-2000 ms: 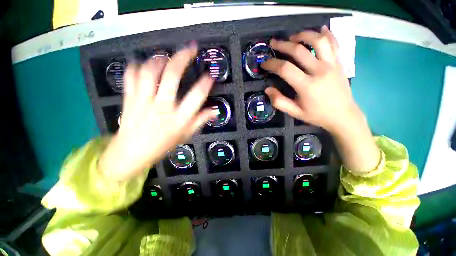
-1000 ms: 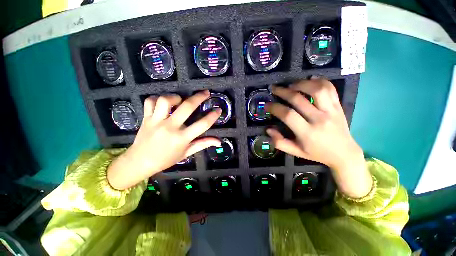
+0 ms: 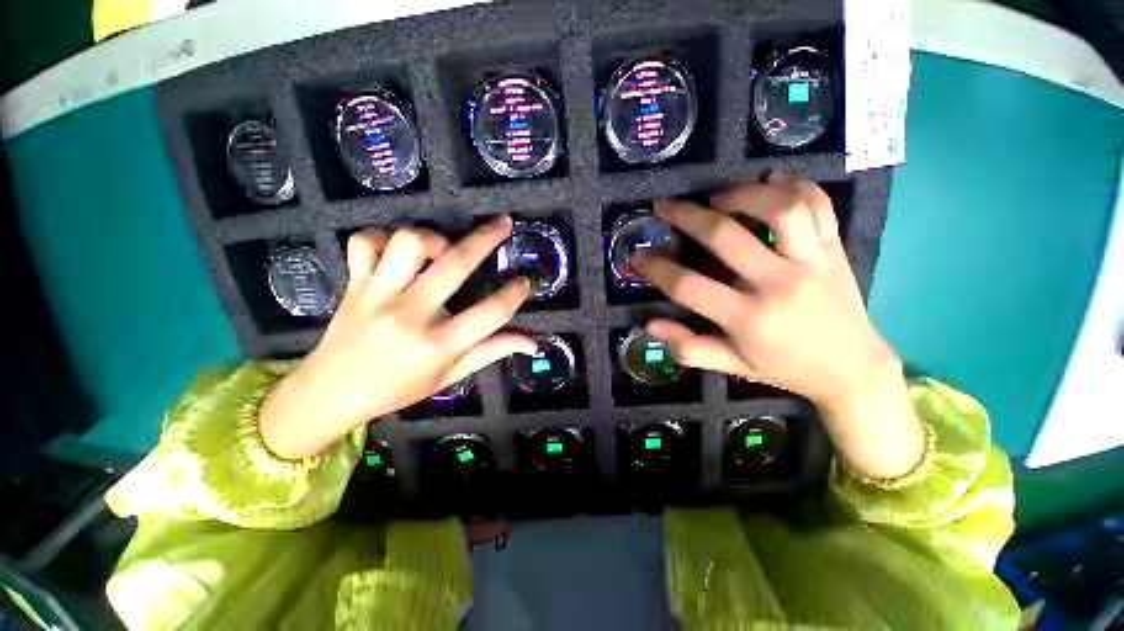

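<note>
A black foam tray (image 3: 579,195) holds round smartwatches, one per pocket. My left hand (image 3: 413,314) lies over the second row, its fingertips at the rim and edge of a smartwatch (image 3: 537,261). My right hand (image 3: 770,290) has fingertips on the neighbouring smartwatch (image 3: 631,250). Both watches sit in their pockets; the fingers are spread. Three back-row watches, one of them a smartwatch (image 3: 518,123), show lines of text. The back right smartwatch (image 3: 795,96) and the lower rows show small green blocks. Some pockets are hidden under my hands.
A white printed label (image 3: 875,86) lies at the tray's back right corner. The teal mat (image 3: 986,234) extends on both sides. A pale strip (image 3: 136,68) runs behind the tray. A yellow item (image 3: 127,15) shows at the back left and white paper (image 3: 1091,382) at the right.
Both hands have moved from the back row to the second row, uncovering the back-row watches. The back row's fourth watch now shows full lines of text. Over the last second the hands barely shifted.
</note>
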